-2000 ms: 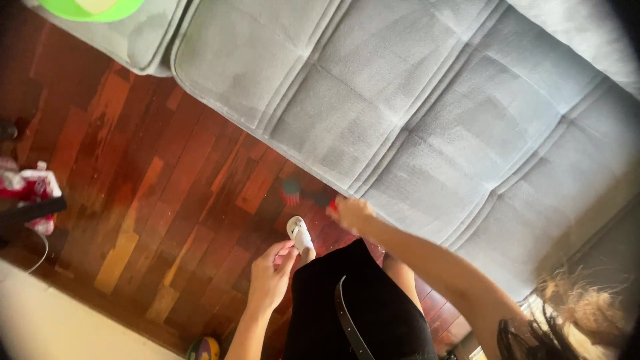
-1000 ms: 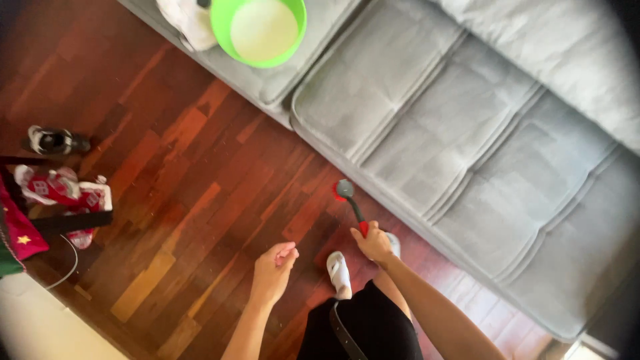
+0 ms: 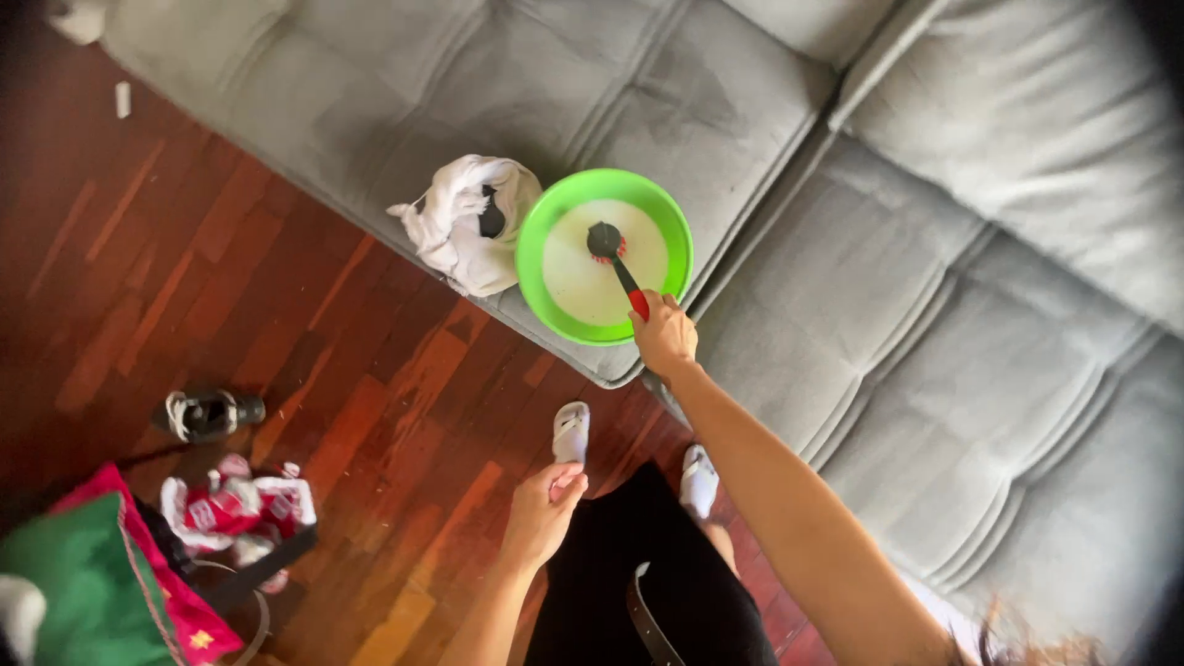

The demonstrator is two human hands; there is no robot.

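My right hand (image 3: 668, 335) grips the red and black handle of a scrub brush (image 3: 606, 242). The brush head, with red bristles, is over or in the whitish liquid of a green plastic basin (image 3: 683, 242); how deep it sits I cannot tell. The basin stands on the corner of a grey tufted sofa seat (image 3: 731, 120). A bunched white cloth (image 3: 458, 231) touches the basin's left side, with a dark object partly inside its folds. My left hand (image 3: 546, 513) hangs over my lap with its fingers curled, and nothing shows in it.
On the wooden floor (image 3: 324, 370) lie a black sneaker (image 3: 211, 415) and a container with red and white fabric items (image 3: 240, 509). A green and red cloth (image 3: 83, 573) is at the lower left. More sofa seat (image 3: 934, 370) extends to the right.
The view has swung left along the sofa. My right hand has carried the brush from above the floor to the green basin. My left hand stays in front of my body.
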